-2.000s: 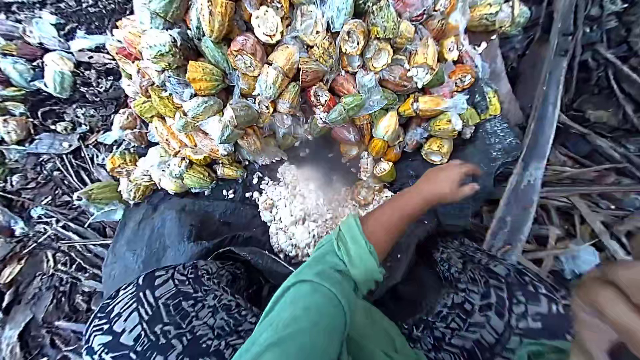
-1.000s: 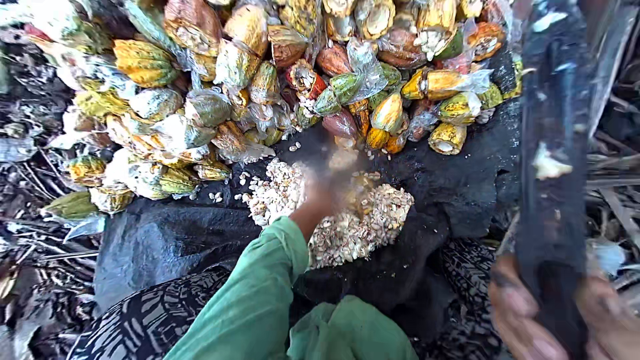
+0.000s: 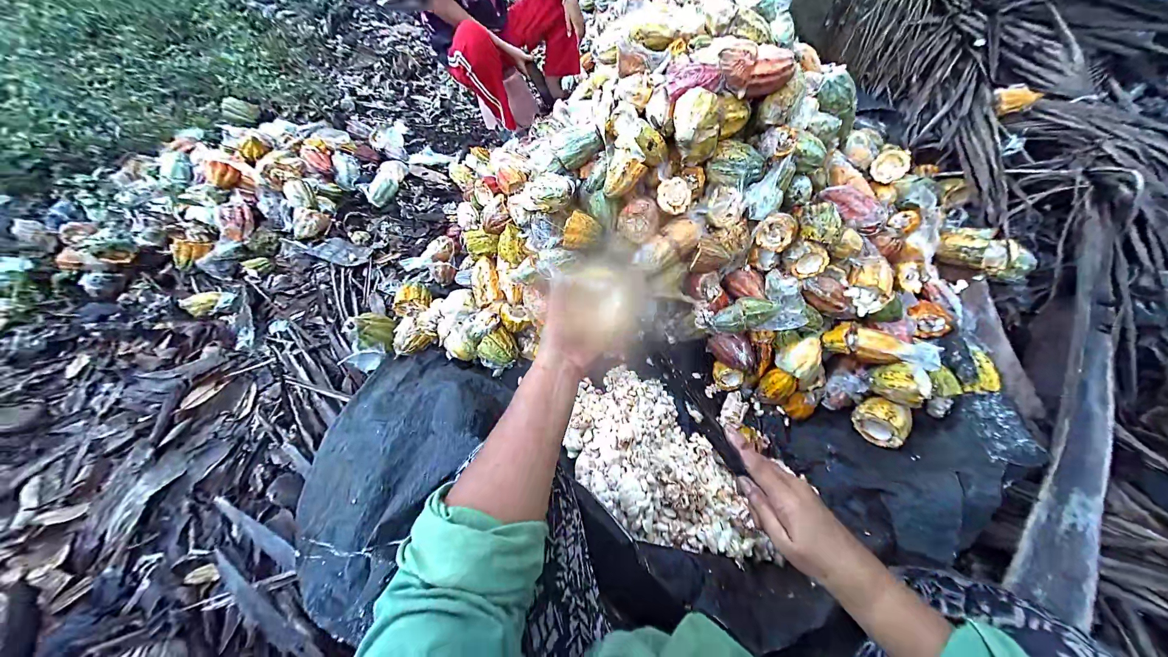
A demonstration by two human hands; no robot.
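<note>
My left hand (image 3: 568,333) reaches over the near left edge of the cocoa pod pile (image 3: 730,164). A blur covers its fingers and a pale yellowish shape there, so its hold is unclear. Lower right, my right hand (image 3: 792,513) is around the near end of a long dark blade (image 3: 698,397), which slants up and left over the wet beans. A pale clump of cocoa pulp (image 3: 733,411) lies against the blade near my fingers. White cocoa beans (image 3: 652,456) are heaped between my forearms on a black plastic sheet (image 3: 401,456). Many pods have clear plastic around them.
A smaller heap of pods (image 3: 274,182) lies at the left. Beyond the pile a person in red trousers (image 3: 493,55) crouches. Dry leaves (image 3: 137,456) cover the ground at left; a long palm stalk (image 3: 1077,438) runs along the right side.
My left hand has moved from over the bean heap up to the pod pile. My right hand and the dark blade have come in from the far right to the beans. The view has tilted up.
</note>
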